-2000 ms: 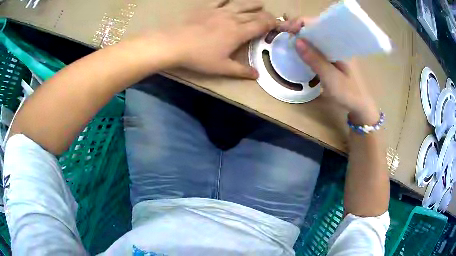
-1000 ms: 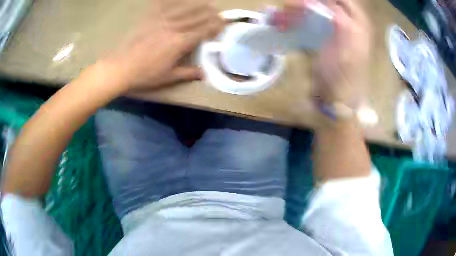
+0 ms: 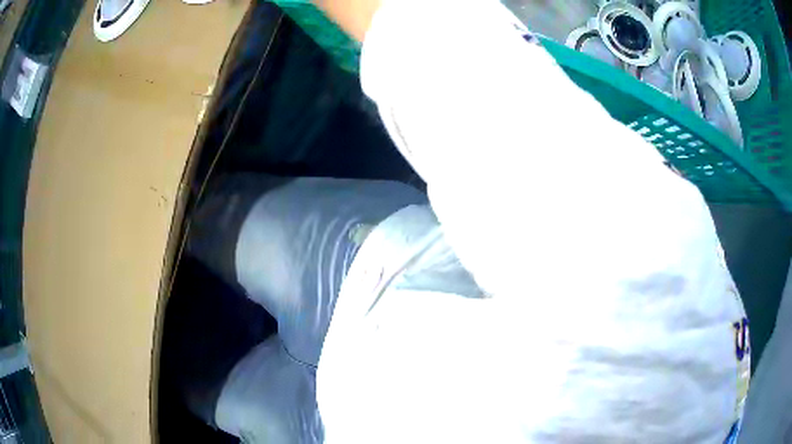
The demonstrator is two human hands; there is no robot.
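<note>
Neither of my hands shows. My right arm in its white sleeve reaches up to the top edge, where only a bit of bare forearm is visible and the hand is cut off. Nearest in front of me, the green perforated crate point(image 3: 686, 143) at the upper right holds a jumble of several round white bases point(image 3: 680, 30) with slotted rims. One white base point(image 3: 120, 16) lies on the cardboard-covered table point(image 3: 104, 217) at the top left, cut by the picture's edge. A sliver of another white piece shows beside it.
The table's edge curves down the left side, with a dark gap between it and my legs. A dark green surface with metal parts runs along the far left and bears a small white item point(image 3: 29, 85). A green rim shows at the top centre, beside my arm.
The view has swung round, so the table is now at the left and the crate at the upper right. My hands, the base and the flat white arm they worked on have left the view.
</note>
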